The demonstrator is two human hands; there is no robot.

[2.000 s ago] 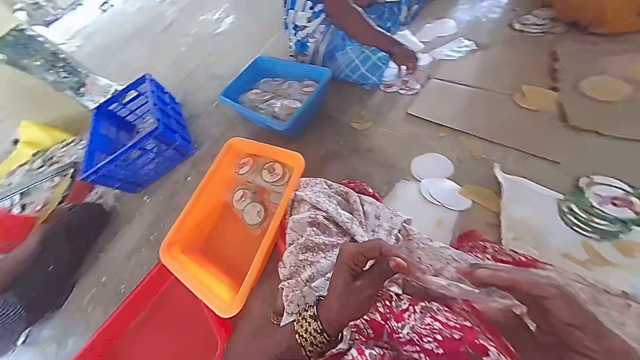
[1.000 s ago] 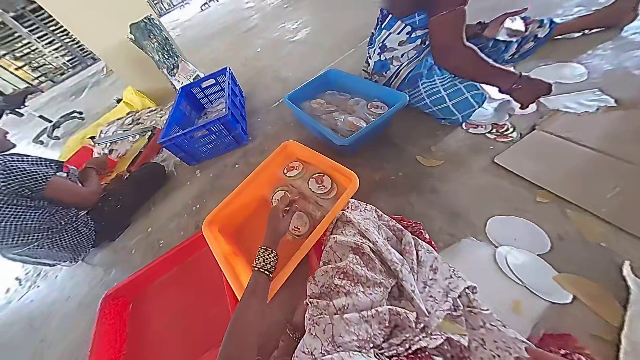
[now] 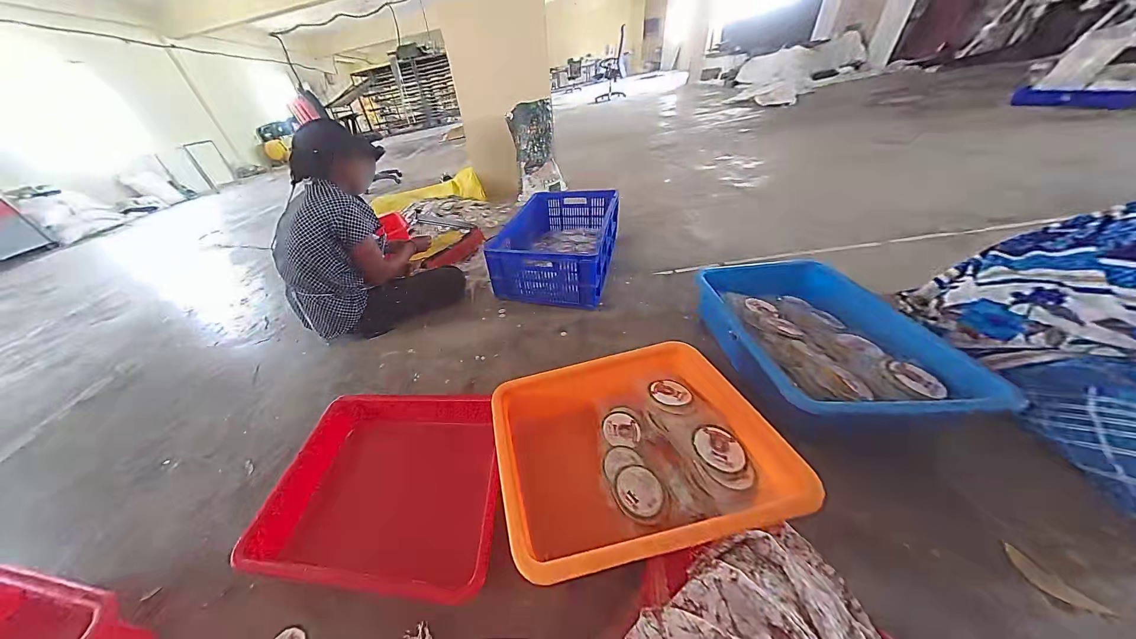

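Neither of my hands shows at this moment. An orange plastic tray (image 3: pixel 550 566) lies in front of my patterned cloth-covered lap (image 3: pixel 763 590), with several round printed discs (image 3: pixel 720 449) in it, some overlapping in what looks like clear wrapping. At its left a red plastic tray (image 3: pixel 390 506) touches or underlies its edge, with no discs visible inside. Behind and to the right stands a blue plastic tub (image 3: pixel 887 408) holding more such discs (image 3: pixel 918 379) in clear wrapping.
A blue crate (image 3: pixel 546 280) with discs stands farther back. Beside it a person (image 3: pixel 328 240) sits on the floor near a red tray and a yellow sheet. Patterned blue cloth (image 3: pixel 1065 293) is at the right, a pillar (image 3: pixel 497 98) behind, another red container (image 3: pixel 53 603) at lower left.
One hand was inside the orange tray a second ago and is now out of view. The view has swung up and to the left.
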